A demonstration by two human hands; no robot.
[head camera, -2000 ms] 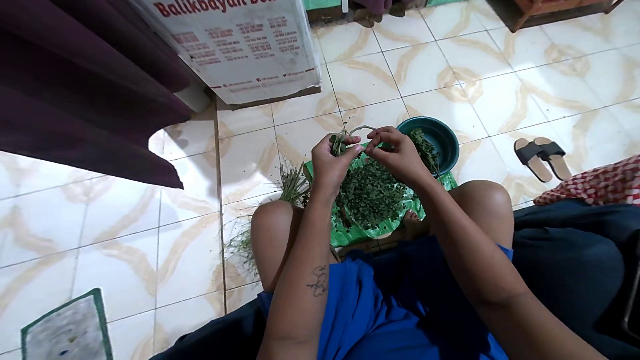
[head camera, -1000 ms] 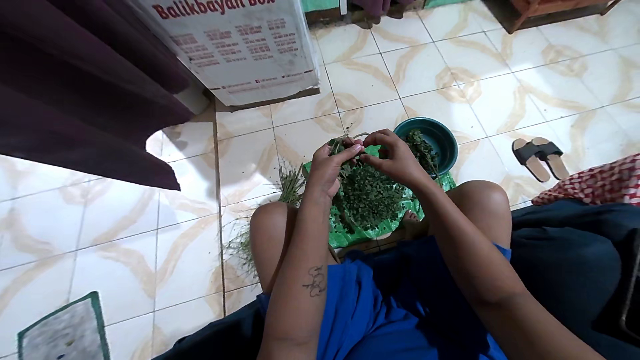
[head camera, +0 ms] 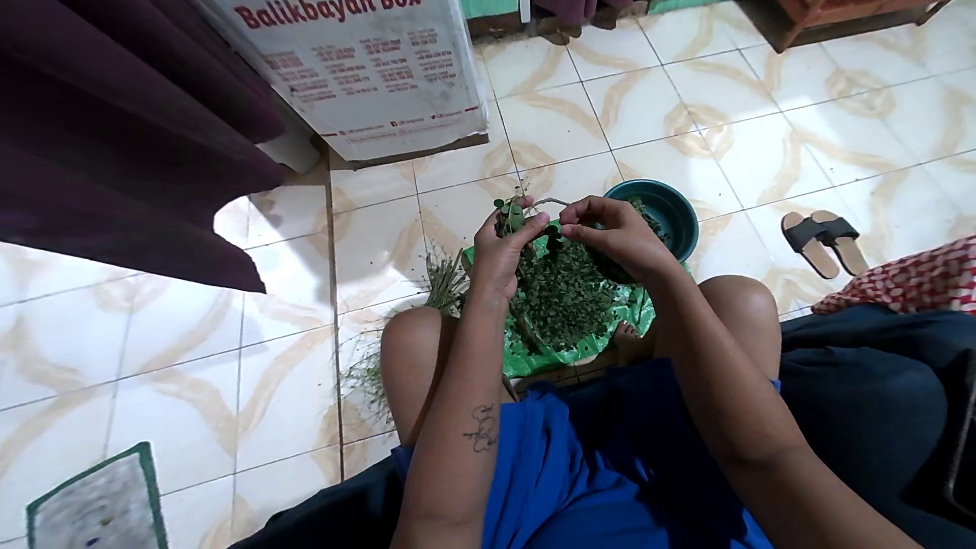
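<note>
My left hand (head camera: 503, 248) is closed around a leafy green sprig (head camera: 509, 216), whose thin stem arches over toward the right. My right hand (head camera: 610, 229) pinches at the far end of that stem with thumb and forefinger. Below both hands, a heap of small green leaves (head camera: 568, 297) lies on a green plastic sheet (head camera: 633, 309). Beyond my right wrist stands a round teal basin (head camera: 686, 221) with leafy greens in it, partly hidden by the hand. A bunch of thin stripped stems (head camera: 444, 280) rests on the floor left of the sheet.
A white printed box (head camera: 396, 84) stands ahead on the tiled floor. A dark purple curtain (head camera: 114, 152) hangs at the left. Black-strapped slippers (head camera: 823, 240) lie to the right, near a red-and-white cloth (head camera: 907, 278). A wooden piece of furniture (head camera: 831, 15) is at the top right.
Both hands stay above the leaf heap. They came closer together a second ago and are now slightly farther apart, with the stem arching between them.
</note>
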